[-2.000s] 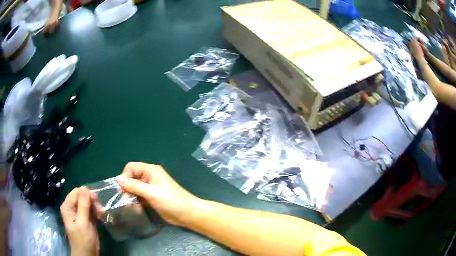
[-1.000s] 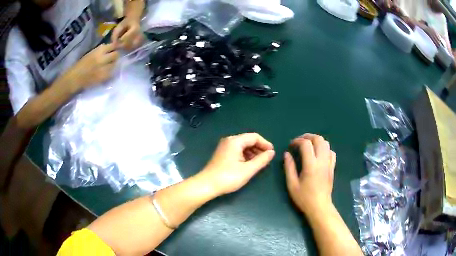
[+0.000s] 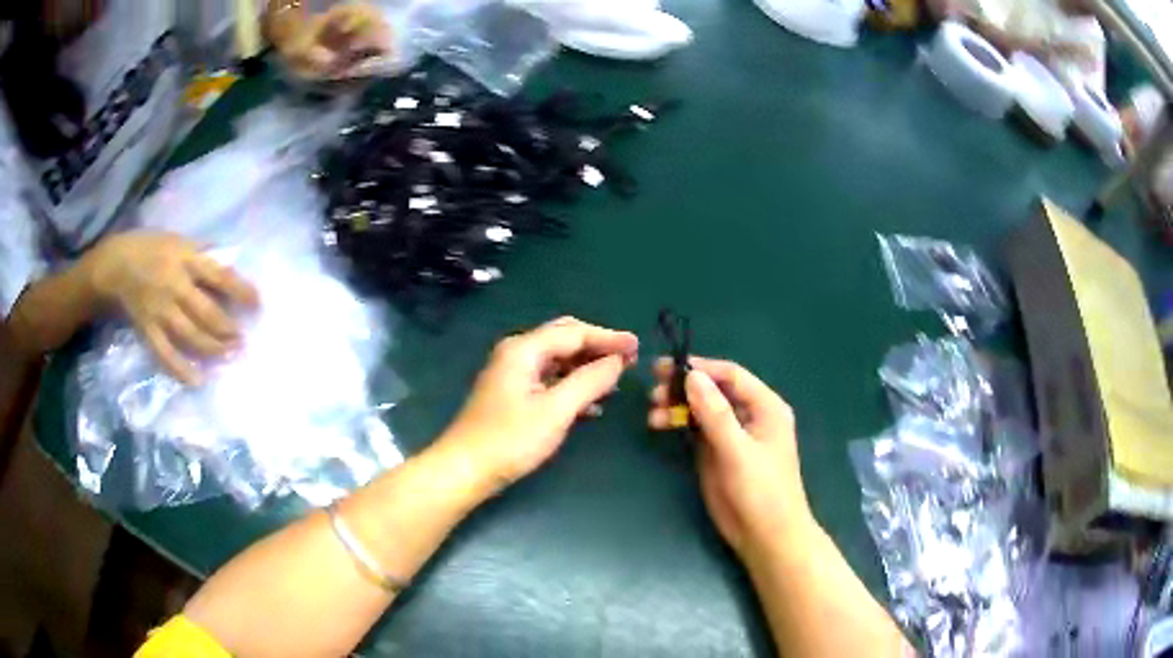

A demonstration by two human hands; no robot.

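Observation:
My right hand pinches a short folded black cable between thumb and fingers. Its small loop points up, and a yellowish end shows under the fingertips. My left hand, with a band on the wrist, is just left of it and not touching it. Its thumb and fingertips are together; a small shiny spot shows below them, and I cannot tell if it holds anything. A dark tangled heap of cables with silvery plugs lies at upper left.
A whitish pile of clear bags lies at left, with a co-worker's hand on it. Glossy packed bags lie at right beside the beige instrument. White rings and another person are at the far right edge.
The view turned left from the instrument towards the cable heap. The clear bag seen earlier in my hands no longer shows there. A black cable is now in my right hand.

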